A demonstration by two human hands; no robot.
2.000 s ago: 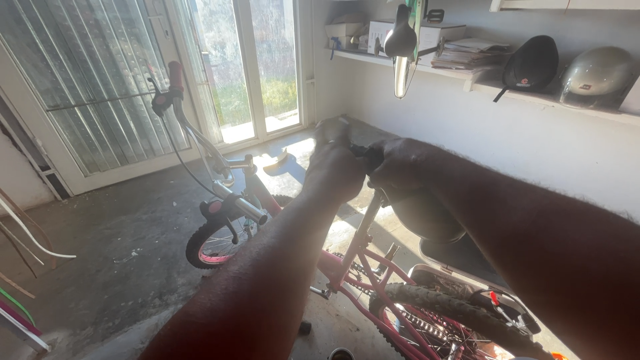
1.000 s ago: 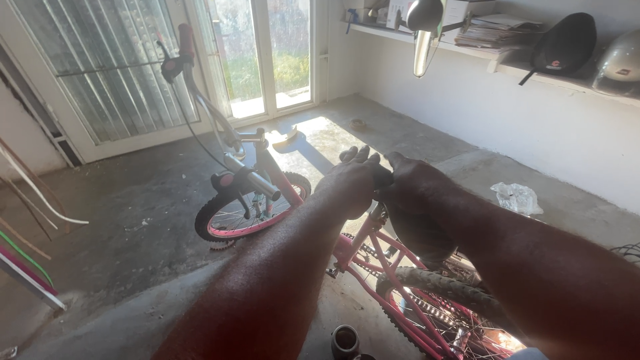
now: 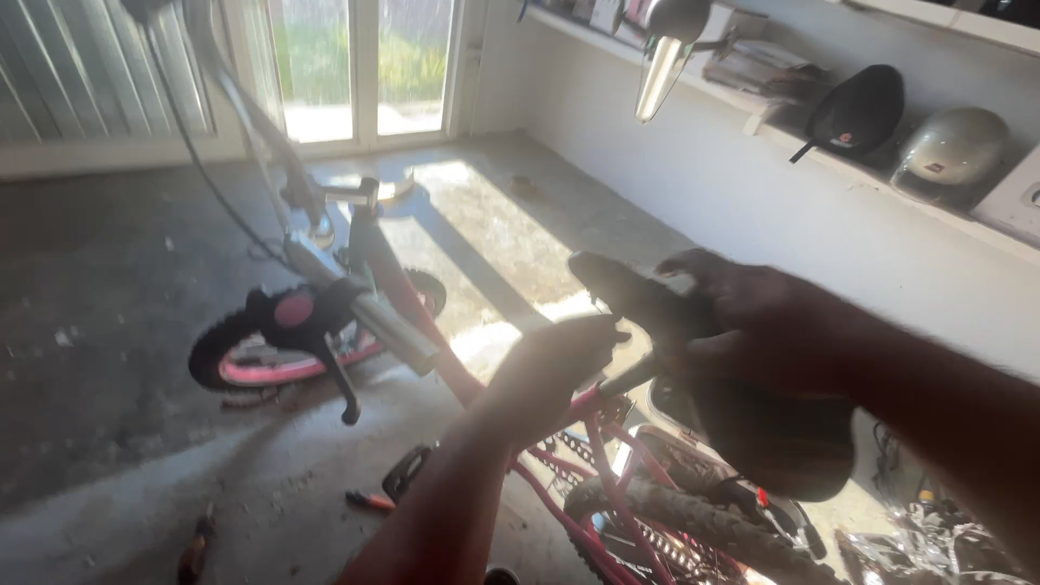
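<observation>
A pink bicycle frame (image 3: 455,366) stands below my arms, its silver seat post (image 3: 627,375) rising to a dark bicycle saddle (image 3: 642,305). On the saddle rests my right hand (image 3: 731,309), thumb and fingers about its side; the blur hides how firmly it grips. My left hand (image 3: 561,357) is beside the seat post, just under the saddle's nose, fingers extended; whether it touches is unclear. Ahead are the silver handlebar stem (image 3: 325,264), a bare bar end (image 3: 398,333) with a black brake lever (image 3: 340,378), and the front wheel (image 3: 276,370) with its pink rim.
An orange-and-black tool (image 3: 195,544) lies on the concrete floor at lower left. Clear plastic wrapping (image 3: 918,540) is at lower right. Along the right wall, a shelf (image 3: 861,191) holds a black cap-like item (image 3: 857,110), a silver helmet (image 3: 951,150) and papers. Another saddle (image 3: 678,18) hangs nearby.
Both hands were close together at the saddle and seat post; now they are apart, the left lower with its fingers extended. The saddle shows more plainly. The view has moved nearer to the bicycle.
</observation>
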